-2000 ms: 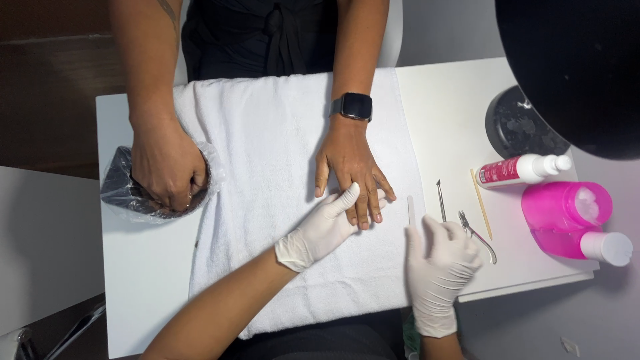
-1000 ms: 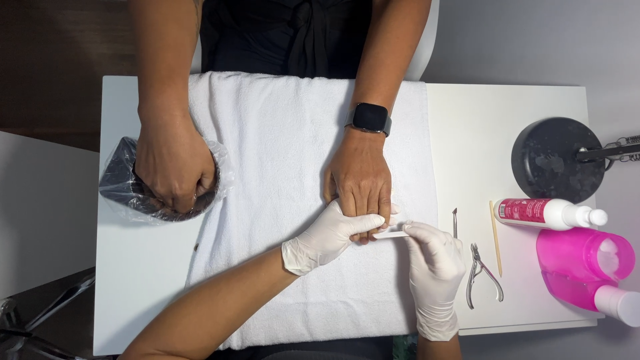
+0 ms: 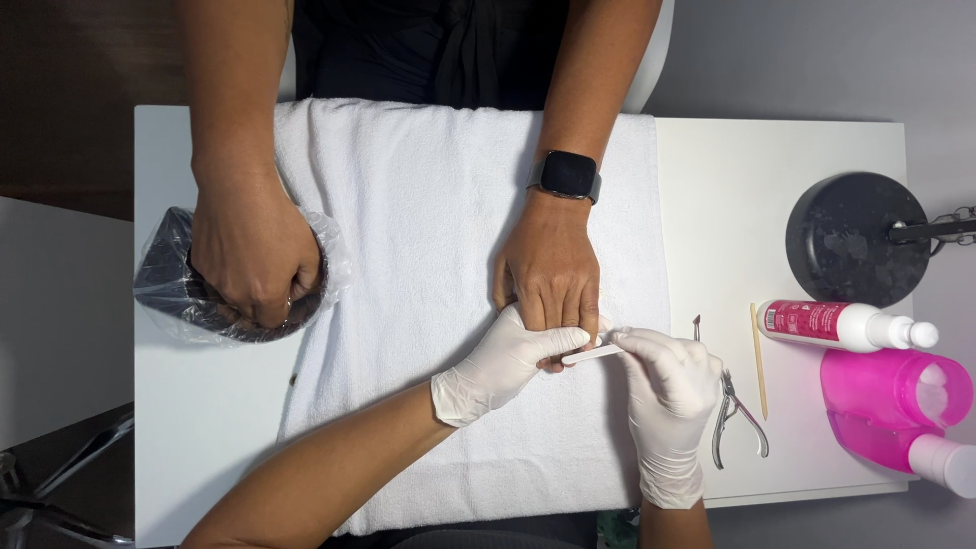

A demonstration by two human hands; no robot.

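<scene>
My left hand [image 3: 499,366], in a white glove, holds the fingers of another person's hand [image 3: 557,259] over a white towel [image 3: 412,229]. That person wears a smartwatch [image 3: 568,174] on the wrist. Between the fingers of my right hand [image 3: 671,389], also gloved, is a white nail file [image 3: 592,354], which lies against the tip of one of the person's fingers. The person's other hand [image 3: 255,244] dips its fingers into a dark bowl lined with clear plastic [image 3: 164,274] at the left.
Right of my right hand lie cuticle nippers [image 3: 730,415], a metal tool [image 3: 696,328] and a wooden stick [image 3: 759,362]. Beyond them are a white pump bottle with a red label [image 3: 808,320], a pink container [image 3: 865,396] and a round black lamp base [image 3: 858,236].
My right hand has moved left with the nail file, which now meets the person's fingertips. My left hand still holds their fingers. The view has shifted.
</scene>
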